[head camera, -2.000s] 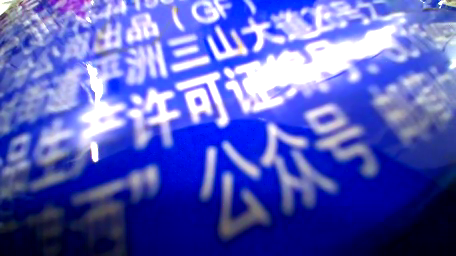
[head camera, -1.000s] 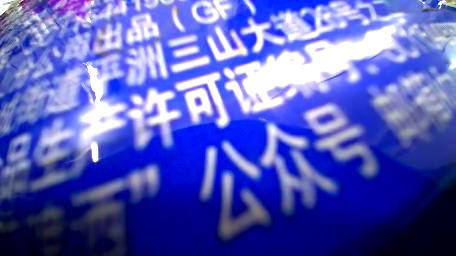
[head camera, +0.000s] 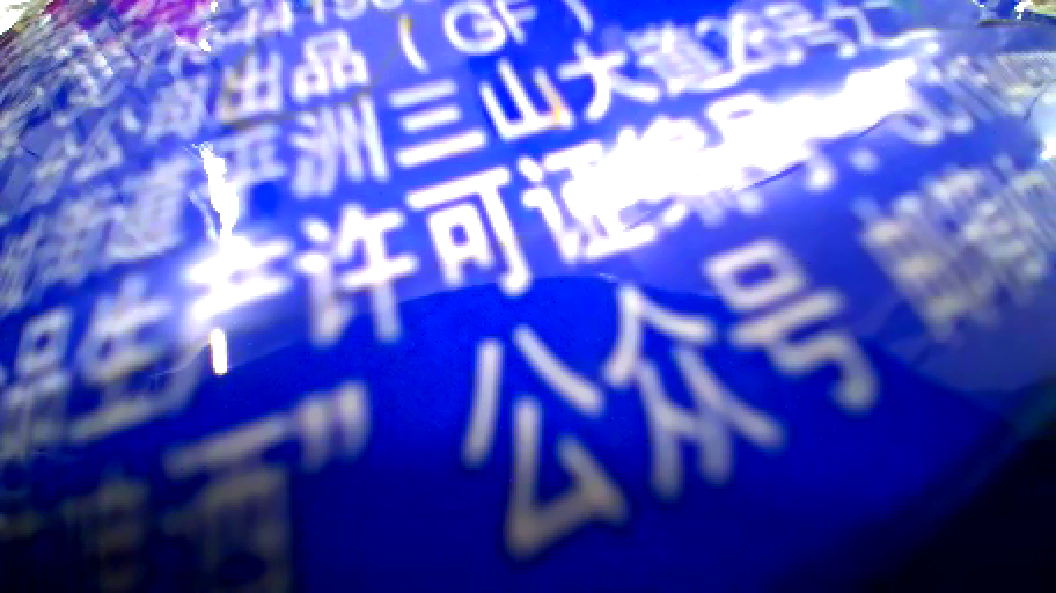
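Observation:
A glossy blue printed plastic surface (head camera: 405, 394) fills nearly the whole head view, very close to the camera and blurred. It carries large white Chinese characters set at a tilt. Bright glare lies across its upper right part and in a narrow streak at the left. The lower part is a darker blue and falls to black at the bottom right corner. My left hand and my right hand are not in view. Whatever lies behind the surface is hidden.
A purple patch (head camera: 174, 16) shows at the top left. Small pale, blurred areas show at the top corners, too small to identify.

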